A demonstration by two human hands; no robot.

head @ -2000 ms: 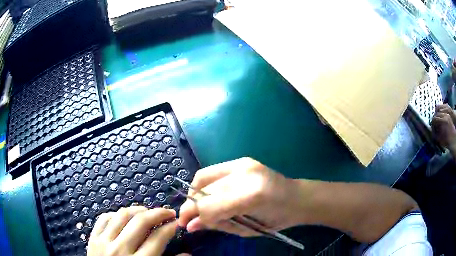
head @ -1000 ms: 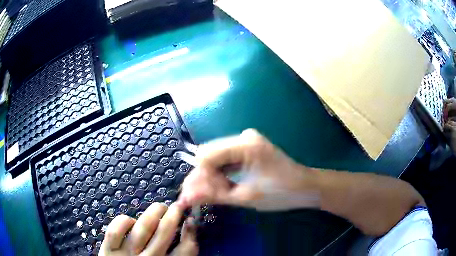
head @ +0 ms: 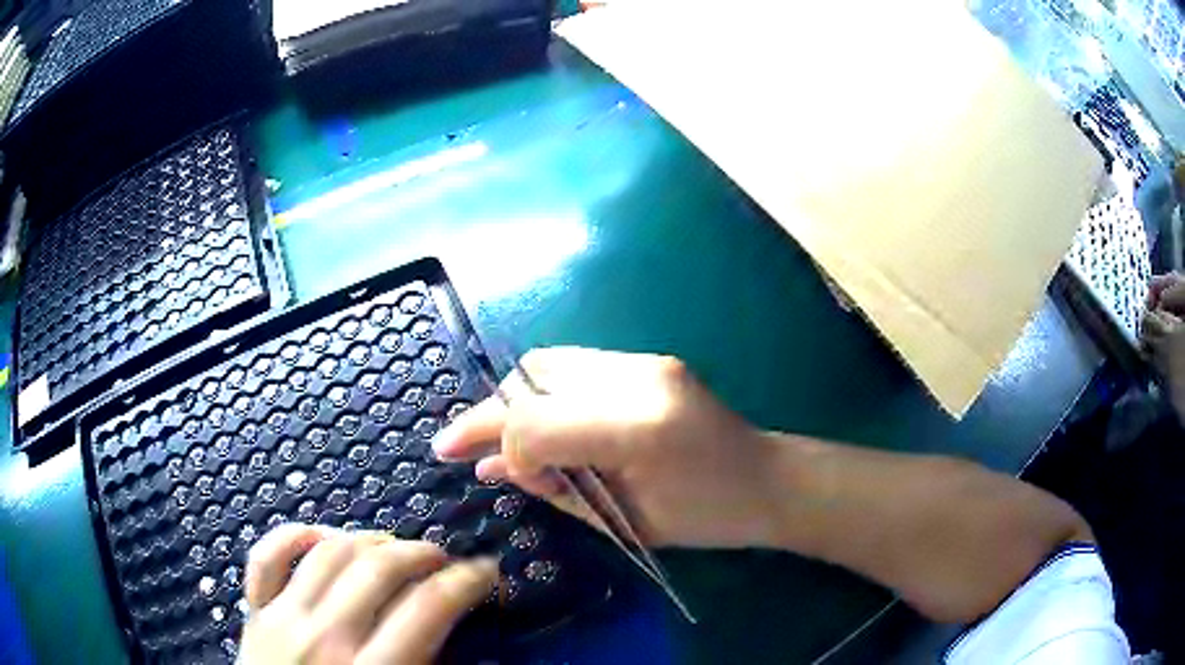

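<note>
A black pocketed tray (head: 98, 500) lies nearest me, with small round shiny parts in many pockets. My right hand (head: 611, 442) is over the tray's right edge and holds slim metal tweezers (head: 624, 533) across the palm; their far end sticks out below the hand. Its thumb and index finger are extended over the tray and I see nothing between them. My left hand (head: 364, 598) is over the tray's lower part, fingers curled and slightly blurred. Whether it pinches a small part cannot be told. Its lower side is cut off by the frame.
A second filled tray (head: 143, 260) with a pale corner label lies at the left. Stacked black trays (head: 143, 65) stand behind it. A dark stack with pale sheets (head: 416, 39) is at the back. Cardboard (head: 897, 195) covers the right side. A person's hand (head: 1166, 318) shows at the far right.
My hands were together over the tray; now they are apart, the right a little above and to the right of the left. The tweezers have stayed in my right hand and swung steeper.
</note>
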